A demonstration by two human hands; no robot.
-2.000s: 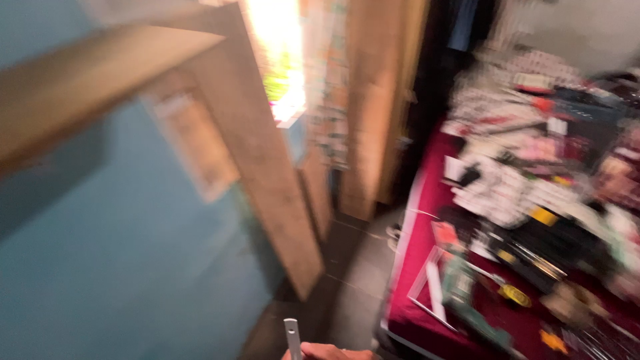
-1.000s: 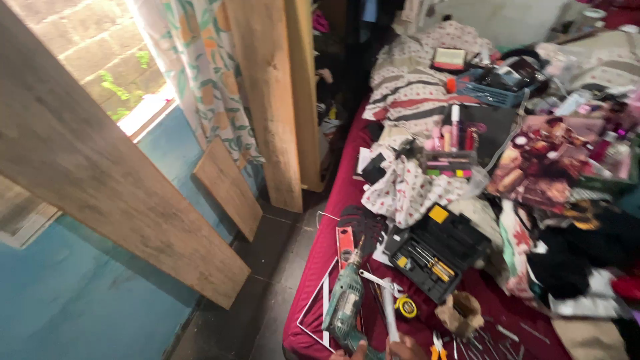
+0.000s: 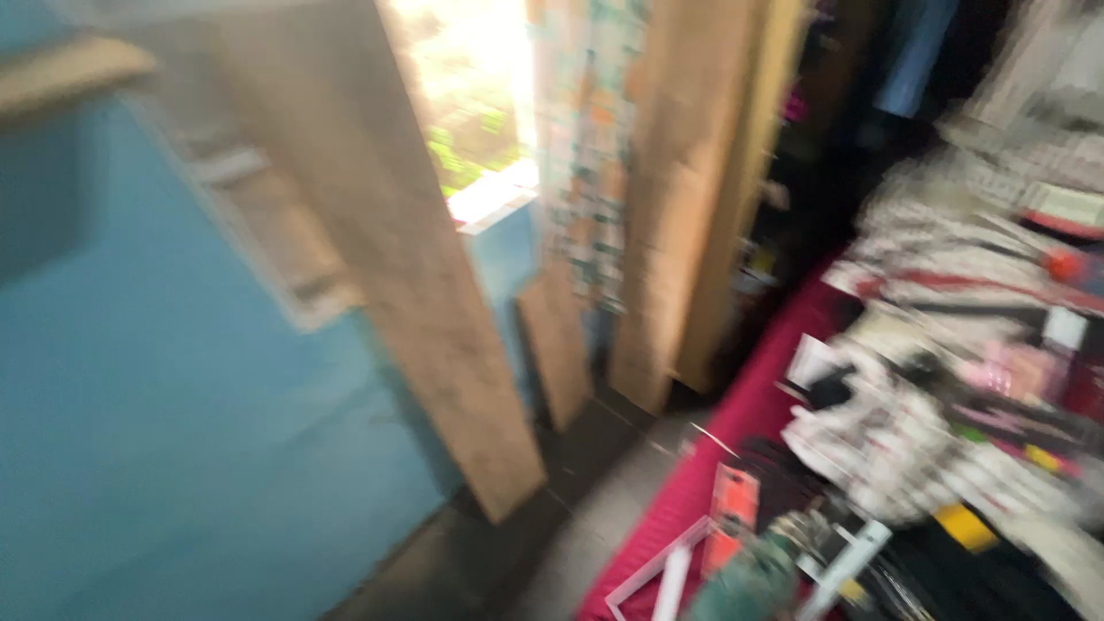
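Neither of my hands shows in the blurred view of now. At the bottom right, a green power drill [image 3: 750, 582] lies on the red-covered bed [image 3: 634, 552], partly cut off by the lower edge. An orange spirit level [image 3: 731, 509] lies just beyond it. A pale metal strip [image 3: 849, 565] slants up from the bottom edge beside the drill; what holds it, if anything, is out of view. The black tool case [image 3: 957, 565] with a yellow patch is to its right. A white angular frame [image 3: 651, 569] lies left of the drill.
A long wooden board [image 3: 405, 302] leans in front of the blue wall [image 3: 190, 431]. Another tall board [image 3: 681, 198] stands by the patterned curtain [image 3: 586, 147], with a short board [image 3: 556, 354] between them. Heaped clothes [image 3: 906, 431] cover the bed's right side; dark floor tiles [image 3: 595, 509] run alongside.
The view has swung left and up since one second ago. Both hands, seen then at the bottom edge by the drill, are now out of view.
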